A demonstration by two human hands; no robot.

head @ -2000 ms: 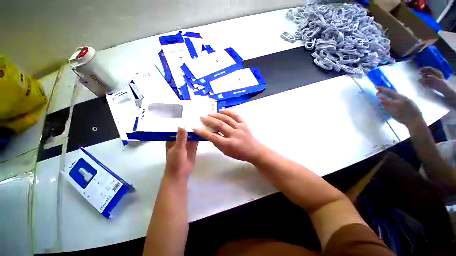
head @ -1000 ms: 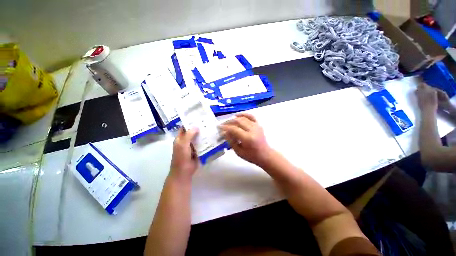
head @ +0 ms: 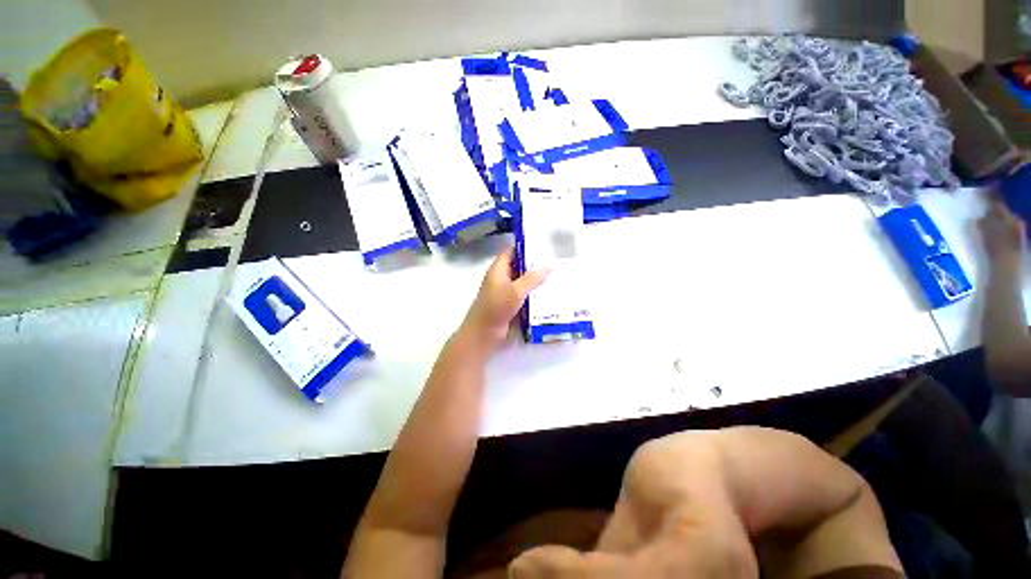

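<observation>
My left hand [head: 505, 296] holds a white-and-blue retail box [head: 560, 290] by its left side, above the front middle of the table. The box stands lengthwise away from me, with a pale window and a blue near end. My right hand [head: 667, 543] is low at the bottom edge, close to my body, partly cut off; whether it holds anything cannot be told. A blue inner tray [head: 927, 256] with white parts lies on the table at the right.
Two boxes [head: 382, 212] lie left of an overlapping carton pile [head: 554, 130]. A printed box [head: 296, 328] lies front left. A can [head: 317, 111] and yellow bag [head: 113, 124] stand back left. A cable heap [head: 848, 113] and another person's arm [head: 1004, 305] are at right.
The held box has turned from sideways to lengthwise. My right hand has left it and moved down toward my body. Two boxes now lie apart at left. The view has shifted.
</observation>
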